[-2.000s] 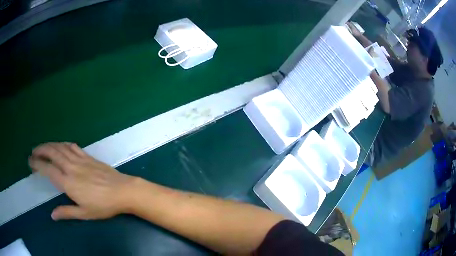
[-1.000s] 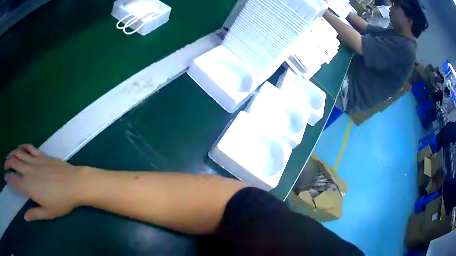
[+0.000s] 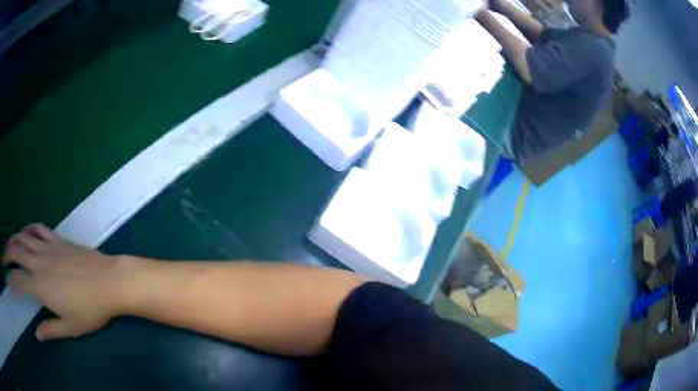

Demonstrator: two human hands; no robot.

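My right hand (image 3: 65,281) lies palm down over the white rail (image 3: 157,164) at the left edge, thumb apart, with nothing seen in it. Its bare forearm crosses the lower picture. My left hand is out of the picture. Three white trays with round recesses, nearest one (image 3: 375,225), stand in a row on the green tabletop (image 3: 229,202). Another white tray (image 3: 325,114) stands beside the rail, touching the foot of a tall ridged nested tray stack (image 3: 394,46). A white tray (image 3: 237,21) with white cord loops sits on the green belt beyond the rail.
White flat pieces (image 3: 471,69) lie right of the stack. A person in a grey shirt (image 3: 566,92) works at the far end of the table. An open carton (image 3: 486,286) stands on the blue floor (image 3: 566,229) beside the table edge. More cartons and blue items are at the right.
The view has swung, so trays, stack and belt sit further left and higher. My right hand has shifted left in the picture, still at the rail. No grasp or release shows.
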